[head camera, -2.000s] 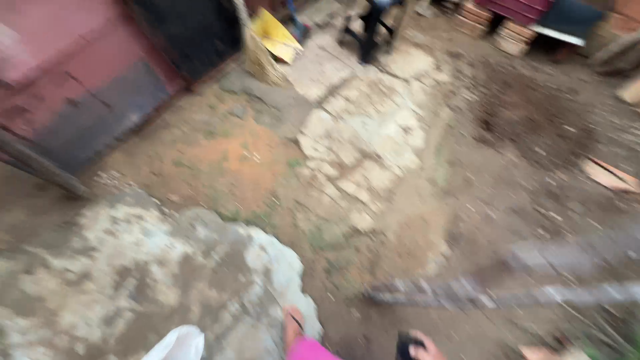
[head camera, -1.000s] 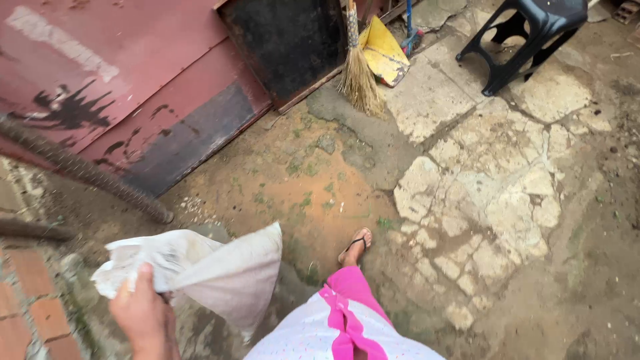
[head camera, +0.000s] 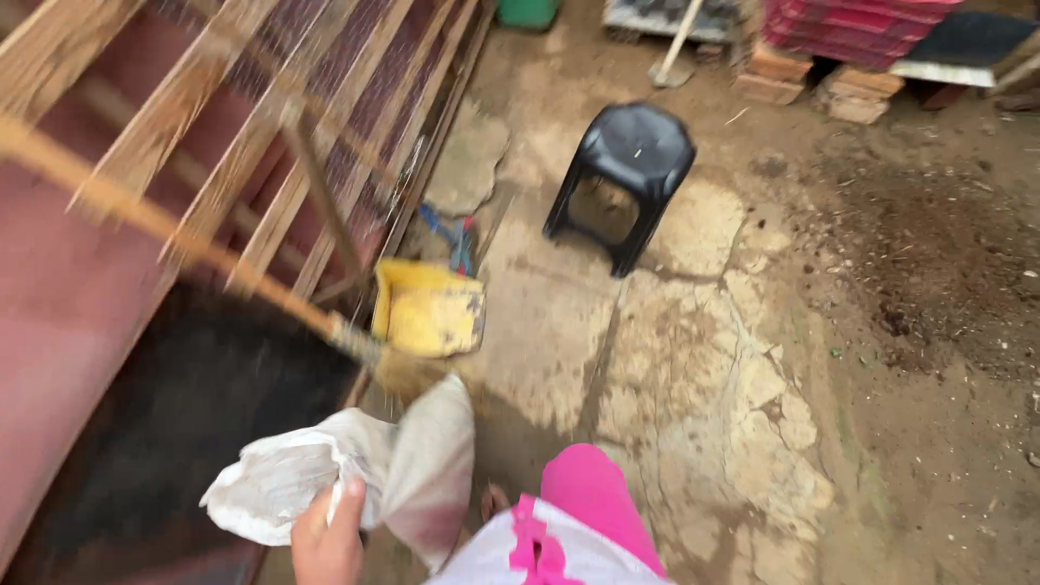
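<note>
At the lower left, my left hand (head camera: 329, 528) grips the gathered neck of a white woven sack (head camera: 431, 479), its mouth gaping towards the left. The sack hangs beside my leg in pink clothing and overlaps the bristles of a straw broom (head camera: 406, 372). That broom leans against the wooden slats, its handle running to the upper left. A worn yellow dustpan (head camera: 431, 313) lies just beyond the bristles. Farther ahead a black plastic stool (head camera: 638, 146) stands upright on the cracked paving. My right hand is out of the frame.
Wooden slats (head camera: 203, 162) line the left side. Blue and red tools (head camera: 457, 244) lie behind the dustpan. Stacked pink crates (head camera: 861, 24) rest over bricks (head camera: 776, 73) at the upper right, near a pole with a flat base (head camera: 674, 57). Dark loose soil (head camera: 934, 260) covers ground at right.
My view has swung towards the stool and slats. A second ago my left hand also held the sack; my foot then showed on the dirt short of the broom, which now is close beside me.
</note>
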